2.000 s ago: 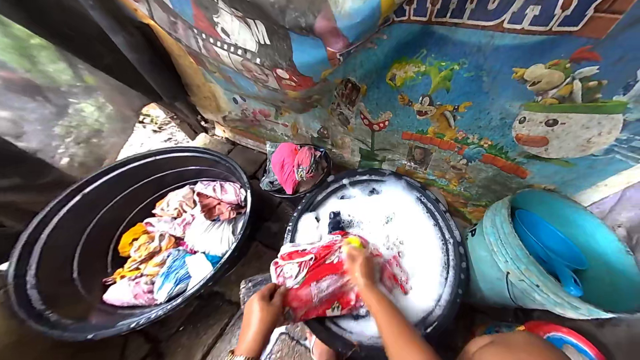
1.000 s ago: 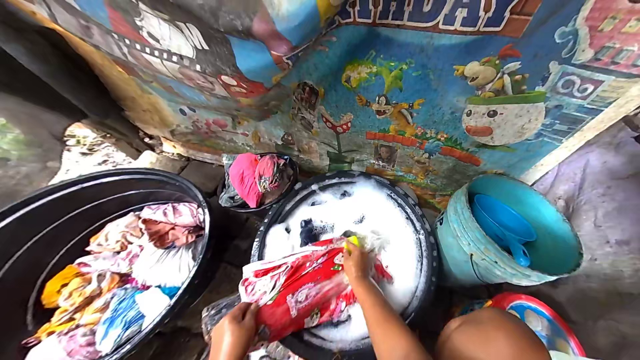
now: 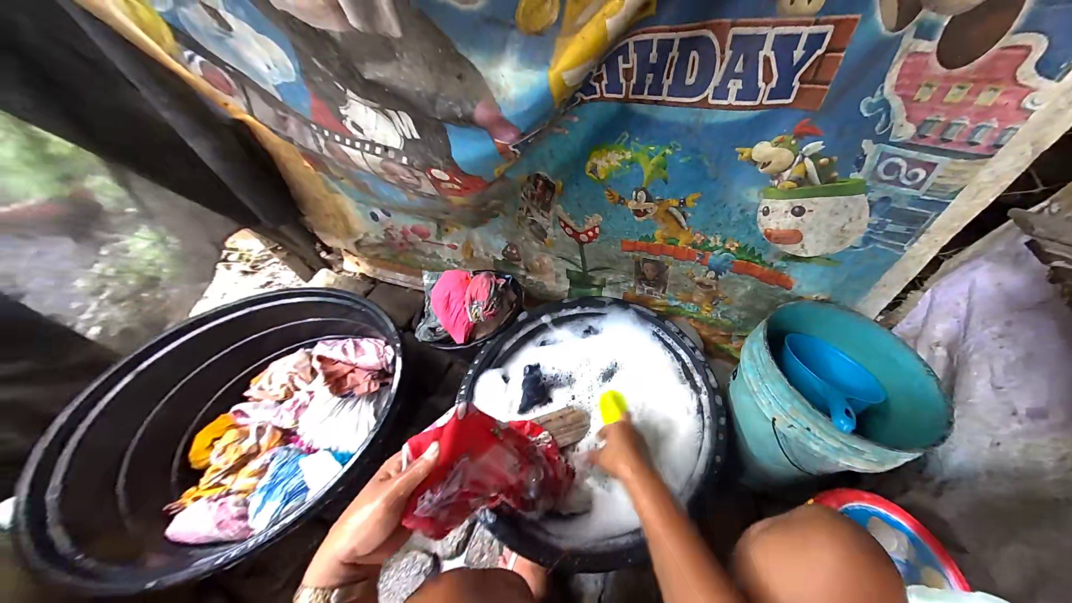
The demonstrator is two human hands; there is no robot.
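A black plastic basin of white soap suds stands before me. My left hand grips a wet red patterned cloth at the basin's left front rim; part of it hangs over the suds. My right hand is above the suds, right of the cloth, holding a yellow object, perhaps a soap bar or brush. A piece of wood shows between cloth and right hand. Dark fabric lies in the foam.
A large black tub with assorted clothes is at left. Behind, a small dark container holds pink cloth. At right stands a teal bucket with a blue dipper, near a red-rimmed basin. A printed tarpaulin hangs behind.
The red cloth, spread across the basin a second ago, is now bunched at the left. My right hand, which was on the cloth, is now apart from it, still with the yellow object.
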